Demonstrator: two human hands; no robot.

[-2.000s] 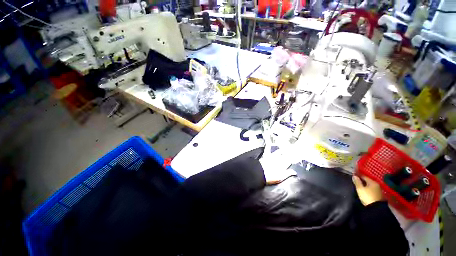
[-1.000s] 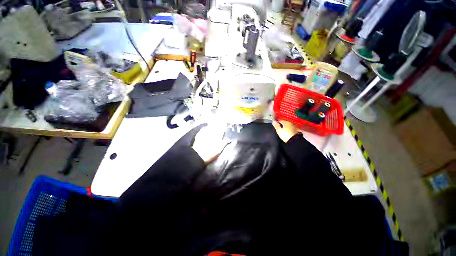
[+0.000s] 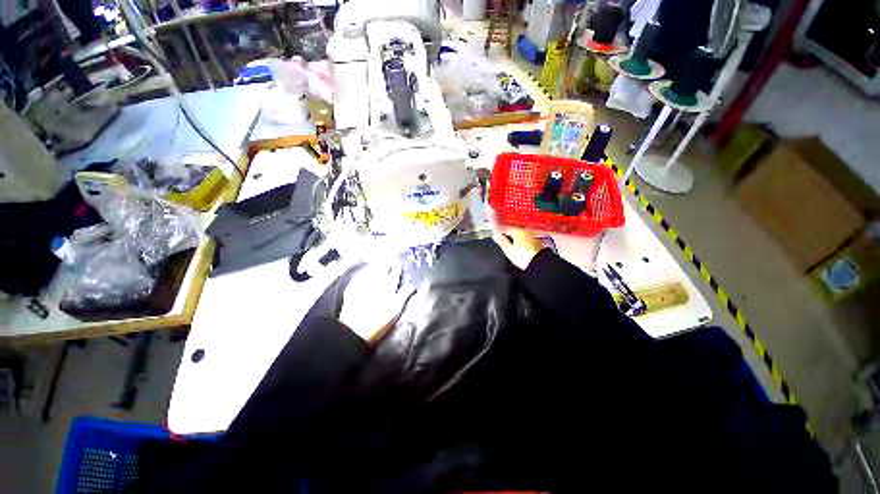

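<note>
A black garment with a shiny wrinkled lining (image 3: 449,323) lies over the table's front edge and the lap, its far edge under the white sewing machine head (image 3: 415,193). My left hand (image 3: 371,307), overexposed and bright, rests on the garment left of the needle area; its fingertips are lost in glare. My right hand (image 3: 521,247) lies at the garment's right edge, just in front of the red basket; its fingers are partly hidden. The needle area is washed out by bright light.
The red basket (image 3: 558,193) holds several dark thread cones. Dark cloth pieces (image 3: 262,224) lie left of the machine. Small tools and a tan tray (image 3: 661,297) are at the right corner. A blue crate (image 3: 89,461) is at lower left. Plastic bags (image 3: 121,260) lie on the left table.
The view has swung right, so the machine and basket appear further left. Both hands remain on the garment at the machine head.
</note>
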